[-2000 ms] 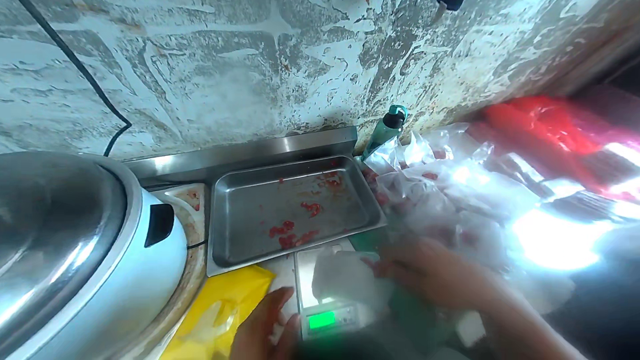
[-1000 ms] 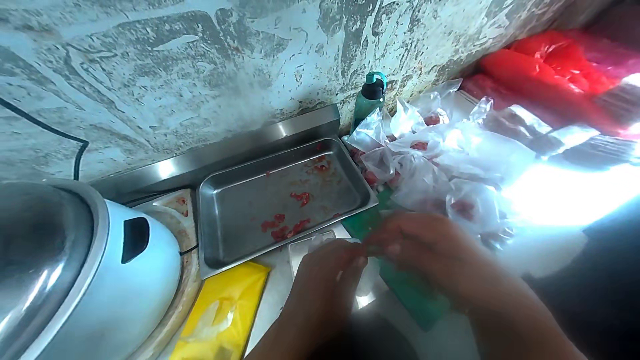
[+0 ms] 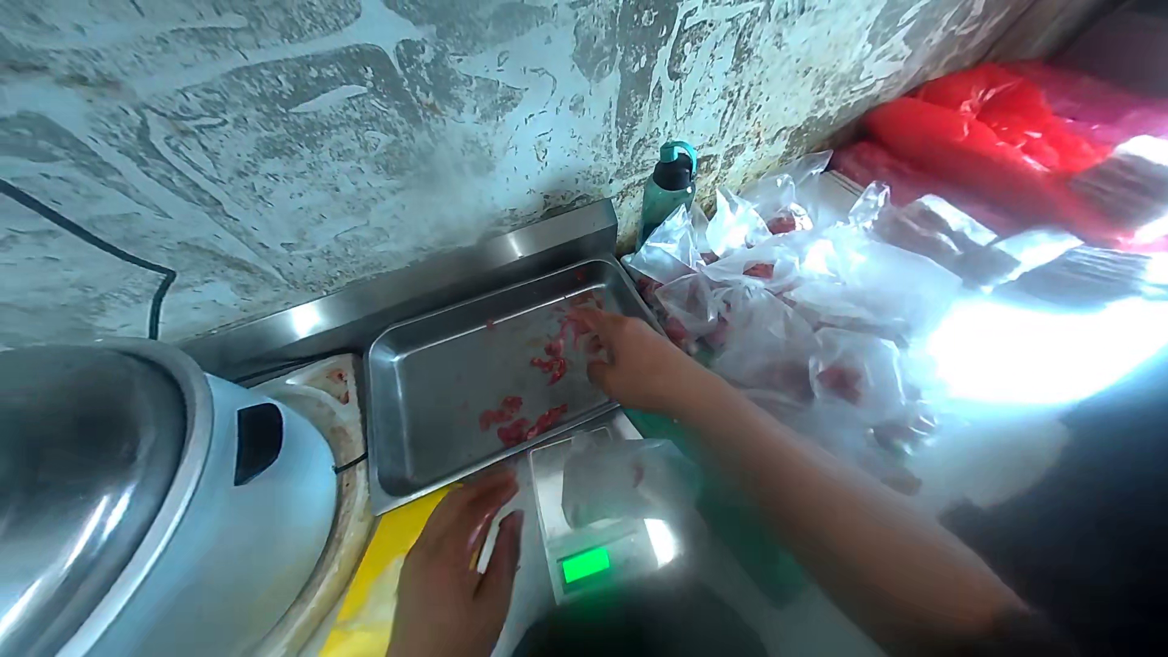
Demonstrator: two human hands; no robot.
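Observation:
My right hand (image 3: pixel 634 360) reaches into the shallow stainless steel tray (image 3: pixel 429 365), its fingertips at small pieces of red raw meat (image 3: pixel 553 358); whether they grip any is hard to tell. More meat scraps (image 3: pixel 520 424) lie near the tray's front edge. A clear plastic bag (image 3: pixel 620 479), with a small reddish bit in or on it, rests on a digital scale (image 3: pixel 550 525) with a lit green display. My left hand (image 3: pixel 465 557) is left of the scale, fingers apart and holding nothing, over the edge of a yellow plastic packet (image 3: pixel 365 584).
Many clear bags of red meat (image 3: pixel 776 310) are heaped right of the tray. Behind them stand a green bottle (image 3: pixel 669 192) and red plastic bags (image 3: pixel 995 128). A large lidded cooker (image 3: pixel 283 502) is at the left, with a black cable (image 3: pixel 100 242) on the wall.
My hands were together over the scale a second ago. Now they are apart: the right has moved into the tray, the left to the scale's left side. The bag and green display show again.

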